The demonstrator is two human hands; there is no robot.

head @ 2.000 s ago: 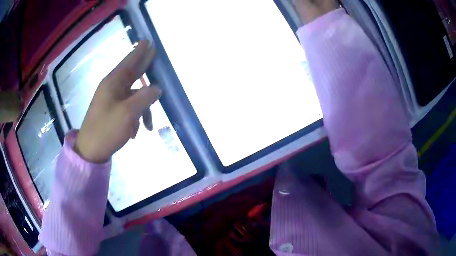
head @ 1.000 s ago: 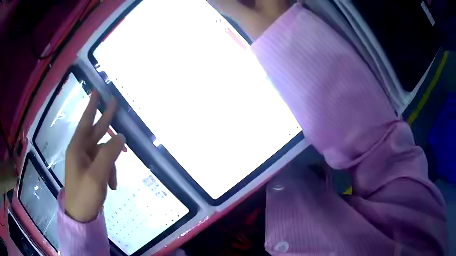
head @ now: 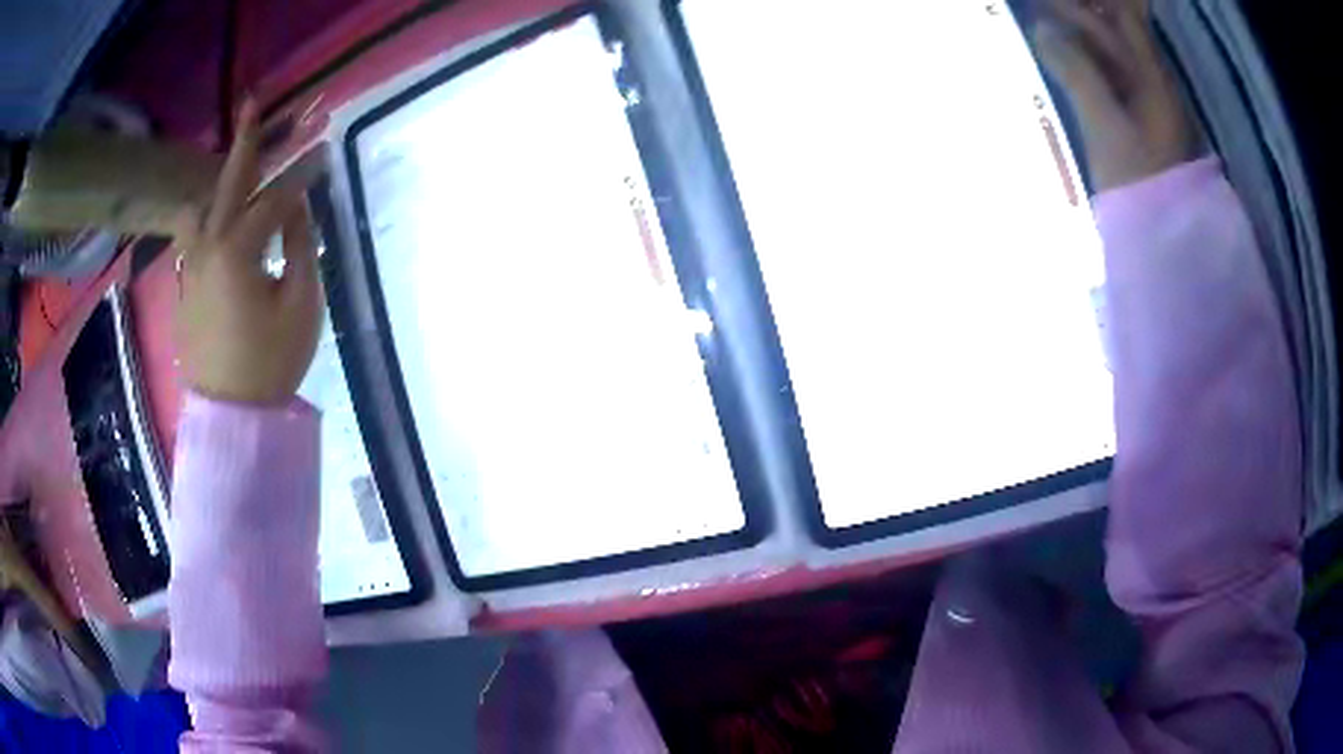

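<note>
Three lit tablets lie side by side: a right one (head: 913,295), a middle one (head: 545,339) and a left one (head: 354,486), each with a black border and pale foam around it. My left hand (head: 254,287) is over the left tablet, fingers spread and pointing away from me, holding nothing visible. My right hand (head: 1112,89) is at the right tablet's upper right edge, partly cut off by the picture's top. Its fingers are blurred, and whether it grips anything cannot be told.
A dark tablet (head: 111,442) lies farther left on the pink-red bench (head: 648,589). Another person's forearm (head: 111,184) reaches in at the upper left. Pale layered edges (head: 1278,192) stand at the right. Blue shows at the lower left.
The view has turned, so the left tablets show more fully. My left hand has moved to the leftmost lit tablet. My right hand shows farther right. The other person's forearm has come into view.
</note>
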